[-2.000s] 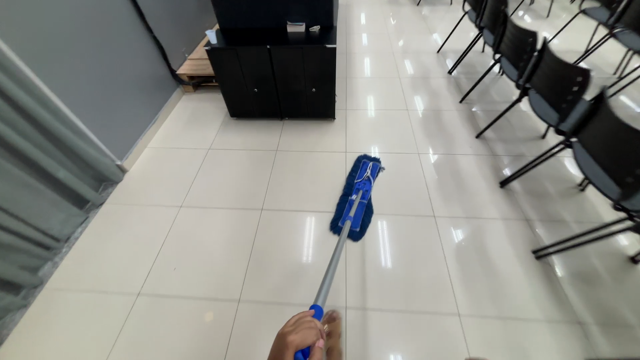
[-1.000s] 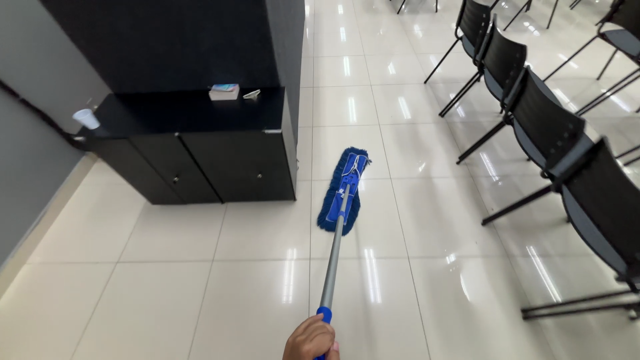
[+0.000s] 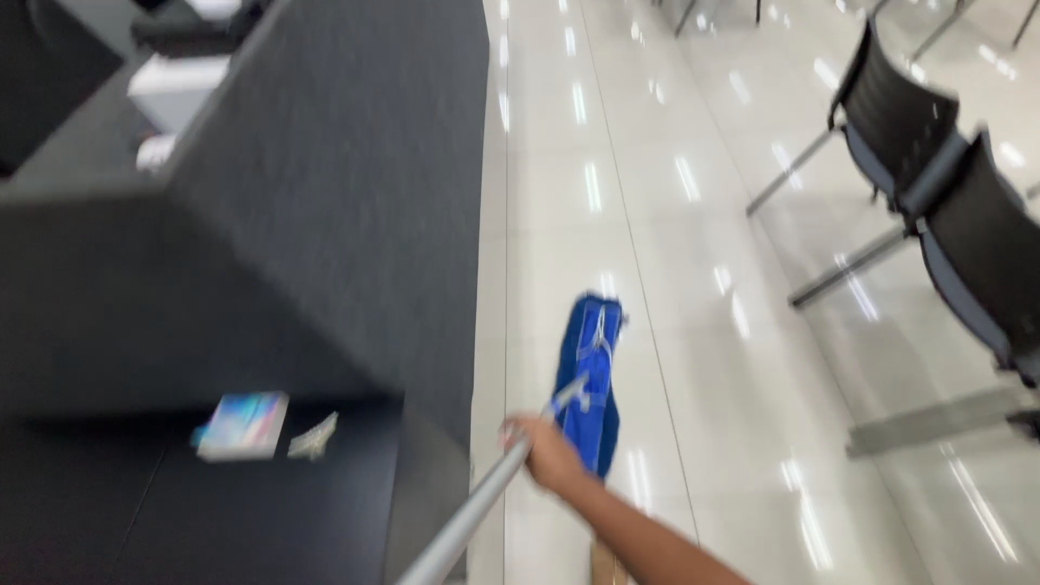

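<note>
A blue dust mop head [image 3: 595,382] lies flat on the glossy tile floor [image 3: 569,219], right of the dark partition. Its grey metal handle [image 3: 467,520] slants down to the bottom edge of the view. My right hand [image 3: 543,457], its arm coming from the lower right, is closed around the handle a short way behind the mop head. The picture is blurred, and part of the handle is hidden by the hand. My left hand is out of view, as is the lower end of the handle.
A dark grey partition [image 3: 349,187] and a black cabinet top [image 3: 341,520] fill the left side, with a small box [image 3: 244,426] and a small pale object [image 3: 313,439] on top. Black chairs [image 3: 894,106] with projecting legs stand along the right.
The view has moved forward, with the cabinet and partition now close on the left. My right hand now shows further up the handle, near the mop head, with its forearm in view.
</note>
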